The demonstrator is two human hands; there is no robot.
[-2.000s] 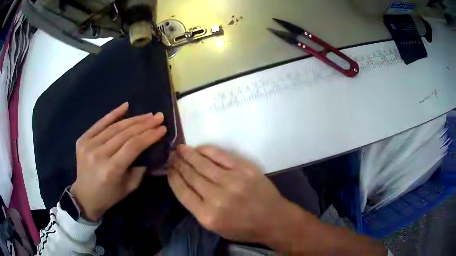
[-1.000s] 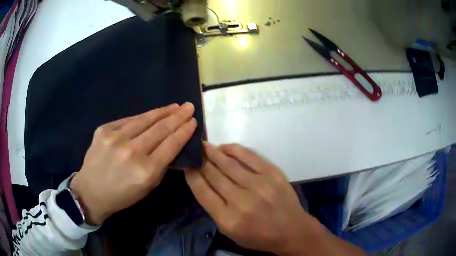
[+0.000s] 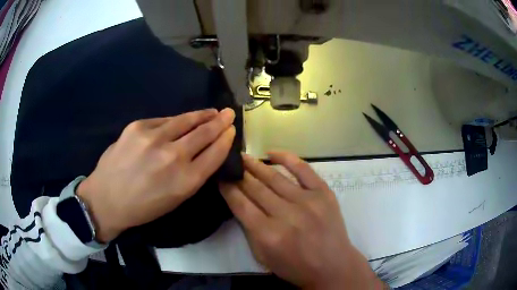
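A black bag panel (image 3: 107,79) lies flat on the left of the white table, its right edge running up to the needle area of the cream sewing machine (image 3: 363,28). My left hand (image 3: 164,164) lies flat on the panel, fingertips near its right edge, pressing it down. My right hand (image 3: 289,215) is at the panel's lower right edge, its fingertips at the fabric's corner. Whether its fingers pinch the fabric is partly hidden. The needle itself is hidden behind the machine head.
Thread snips (image 3: 403,148) with red handles lie on the machine bed, right of the needle area. A black tag (image 3: 475,149) lies at the right. A blue basket (image 3: 462,269) with white sheets stands below the table edge at lower right. A thread tail (image 3: 477,207) lies on the table.
The view has shifted, and more of the machine head shows. The panel's edge has moved up beside the needle area. Both hands stay at its right edge.
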